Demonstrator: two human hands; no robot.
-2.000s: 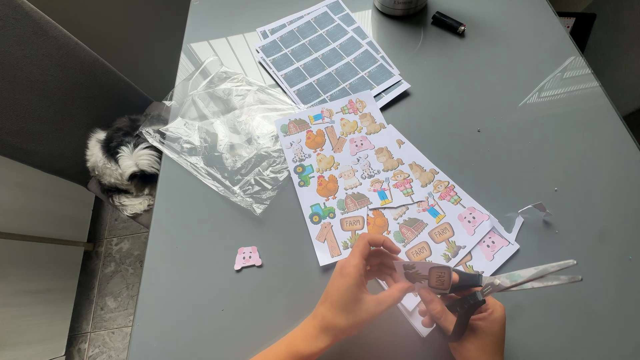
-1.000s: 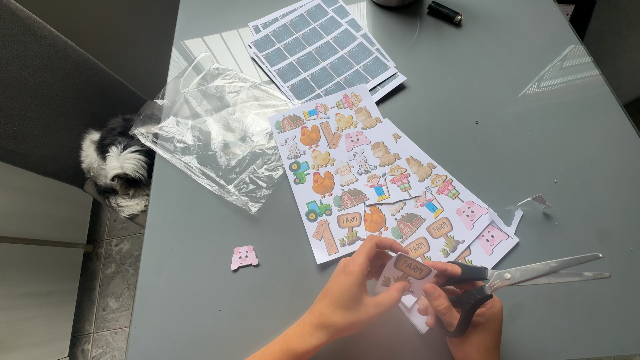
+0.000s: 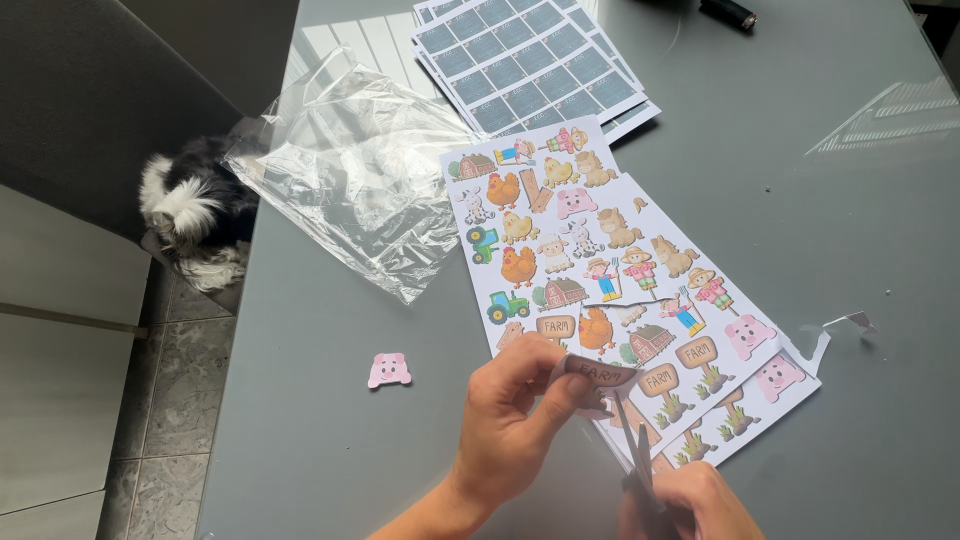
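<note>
My left hand (image 3: 517,420) pinches a small paper piece printed with a farm sign (image 3: 598,372) between thumb and fingers. Black-handled scissors (image 3: 636,448) are in my right hand (image 3: 701,499), near the bottom edge; their parted blades point up at the lower edge of that piece. Under and beyond my hands lie overlapping white sheets printed with farm pictures (image 3: 555,253), the upper one with a cut edge. A cut-out pink pig head (image 3: 390,370) lies apart on the grey table, left of my left hand. My right fingers are partly hidden by the frame edge and blur.
A crumpled clear plastic bag (image 3: 367,172) lies left of the sheets. Behind them is a stack of sheets with dark printed rectangles (image 3: 525,64). A curled paper scrap (image 3: 821,349) lies at right, a black cylinder (image 3: 727,13) at the back. A black-and-white furry animal (image 3: 199,202) is beside the table (image 3: 315,420).
The scissors have turned from pointing right to pointing up at the farm-sign piece. My right hand has turned with them, and the piece is now tilted in my left hand.
</note>
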